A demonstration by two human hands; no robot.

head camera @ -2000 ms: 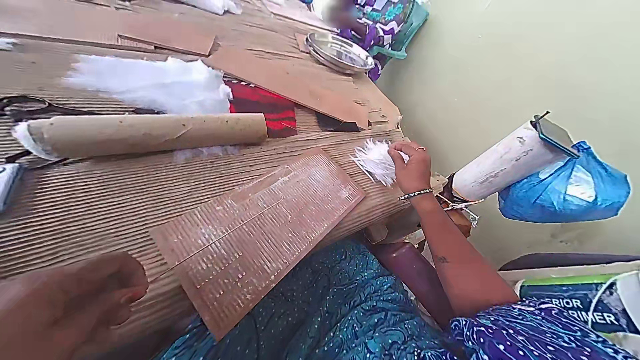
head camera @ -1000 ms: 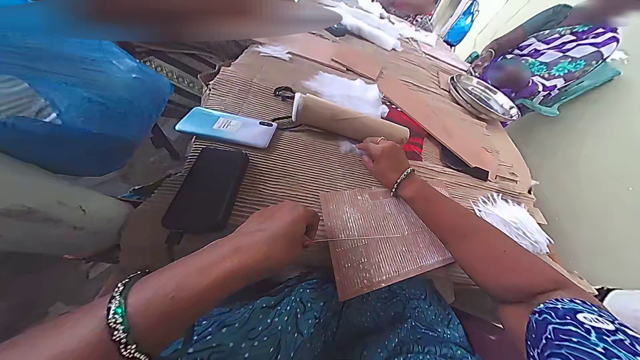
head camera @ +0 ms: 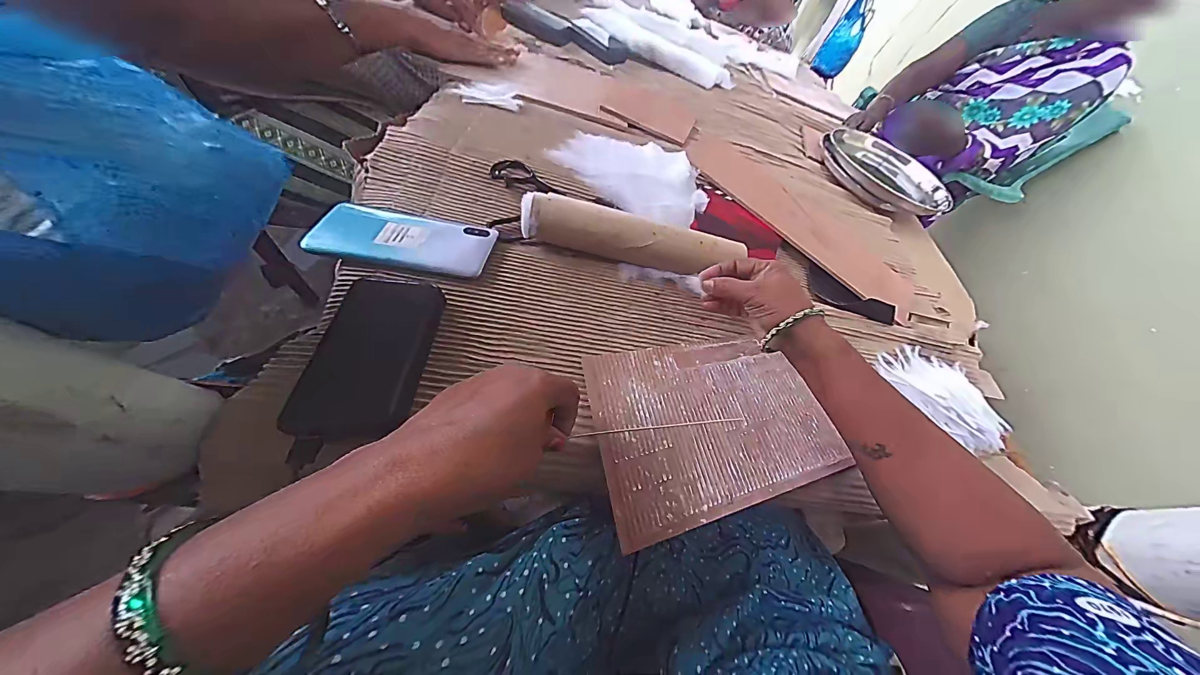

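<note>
My left hand (head camera: 511, 427) grips one end of a thin stick (head camera: 656, 427), whose other end lies over a ridged brown board (head camera: 712, 441) near my lap. My right hand (head camera: 755, 291) pinches a small wisp of white cotton (head camera: 661, 276) between thumb and fingers, just beyond the board. Beside that wisp lies a brown cardboard tube (head camera: 633, 232) with white at its left end. A larger sheet of white cotton (head camera: 628, 178) is behind the tube. Right of my right forearm is a heap of thin white cotton strands (head camera: 942, 398).
Corrugated cardboard (head camera: 506, 323) covers the work surface. A light blue phone (head camera: 398, 240), a black case (head camera: 366, 359), scissors (head camera: 516, 174), flat brown boards (head camera: 797, 220) and steel plates (head camera: 881, 172) lie around. Another person's hands are at top left; a person sits at upper right.
My right hand has moved from the white strands at the right to the cotton wisp by the tube. My left hand keeps the stick over the board. The view has swung left.
</note>
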